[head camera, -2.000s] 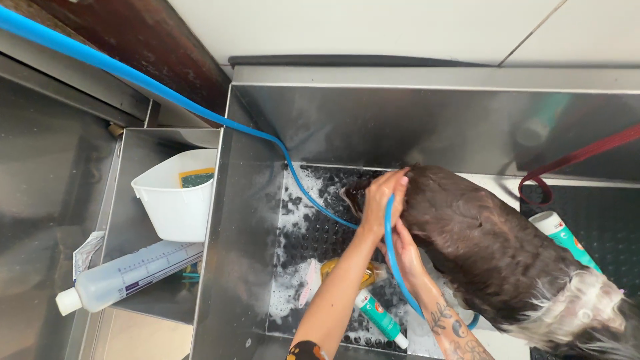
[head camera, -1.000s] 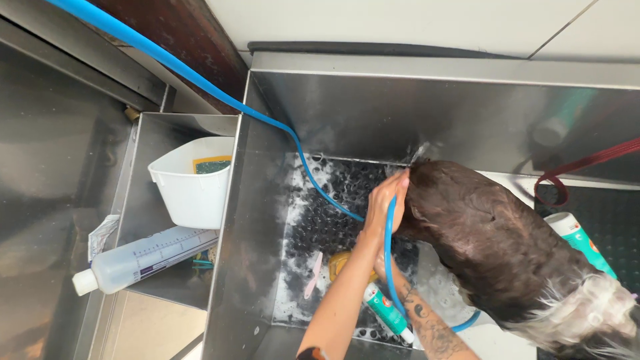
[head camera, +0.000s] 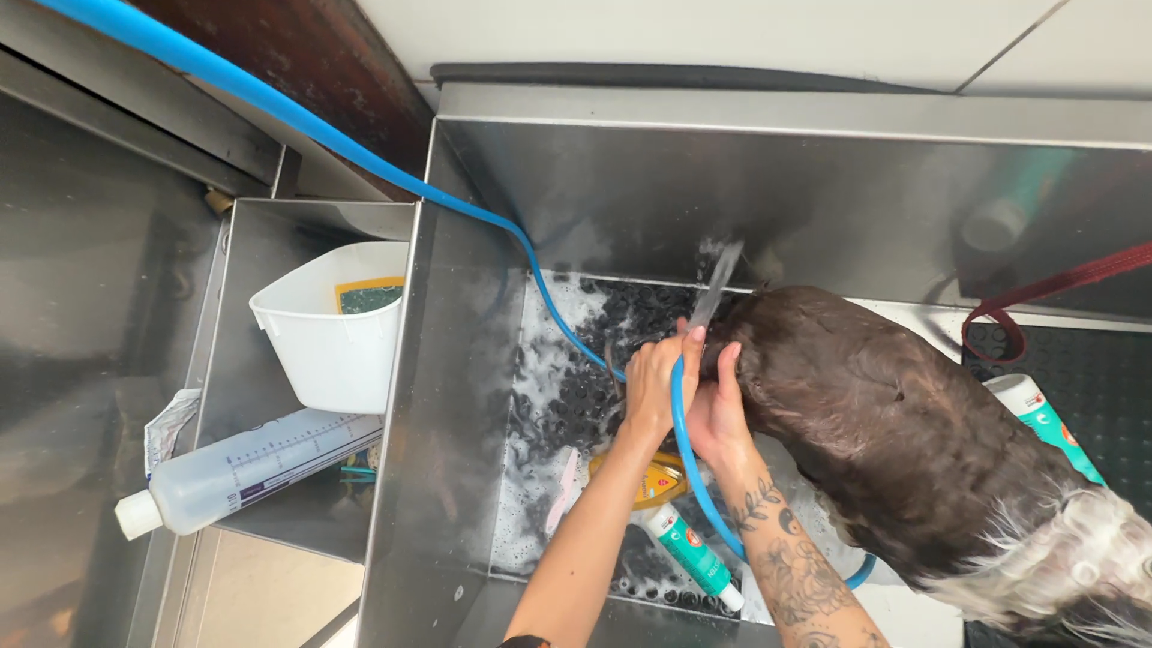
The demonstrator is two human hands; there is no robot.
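Note:
A wet dog [head camera: 891, 405] with dark brown and white fur stands in a stainless steel tub [head camera: 765, 117]. My left hand [head camera: 657, 378] is closed around the end of a blue hose [head camera: 688, 441], and water sprays from it toward the tub's back wall. Beside it, at the dog's front end, my right hand [head camera: 720, 405] is held palm up with its fingers partly spread; whether it touches the dog is unclear. The dog's head is mostly hidden behind my hands. Suds lie on the black rubber mat [head camera: 585, 396] below.
An amber bottle [head camera: 659, 481], a pink-handled item [head camera: 562, 490] and a teal-and-white bottle [head camera: 693, 553] lie near my forearms. Another such bottle [head camera: 1044, 423] and a red leash [head camera: 1062, 279] are behind the dog. At left, a side compartment holds a white bin [head camera: 333, 333] and a clear measuring bottle [head camera: 261, 468].
Spray from the hose now shoots up toward the back wall. My right hand has come up beside my left and shows its palm. The view has shifted slightly.

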